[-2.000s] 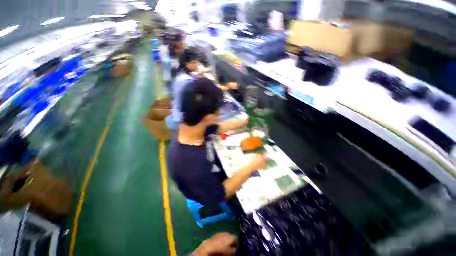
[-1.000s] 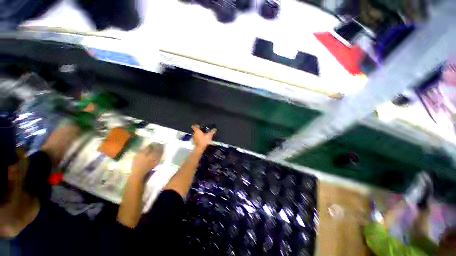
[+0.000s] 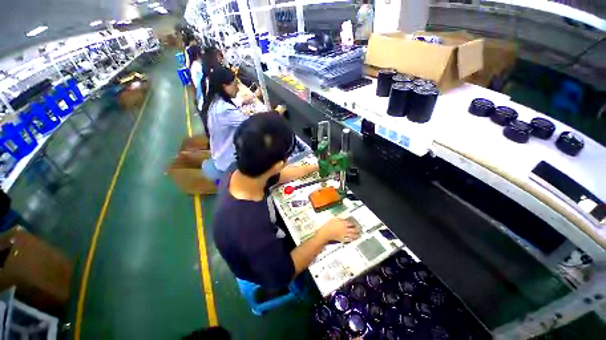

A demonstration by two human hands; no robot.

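Neither of my hands shows. The large black blister tray [image 3: 392, 299] lies nearest in front of me, at the bottom right of centre. Its rows of round pockets carry glossy round black parts, and the bottom picture edge cuts it off. Beyond it, a neighbour in a dark shirt sits at the bench [image 3: 339, 265] with one bare hand on its surface. The green hand press [image 3: 334, 165] stands there, with an orange-brown block [image 3: 325, 198] in front and a red ball knob at its left. A small dark shape at the bottom edge is unclear.
A dark conveyor belt [image 3: 425, 229] runs right of the bench. The white shelf [image 3: 465, 133] holds tall black cylinders [image 3: 412, 99], short black round units [image 3: 518, 131], an open carton [image 3: 425, 60] and a flat dark panel [image 3: 565, 189]. Other people and a floor carton stand farther left.
The view has swung back left along the line and is sharper. The bare hand seen at the bottom two seconds ago, and the arm reaching to the belt edge one second ago, are gone from view.
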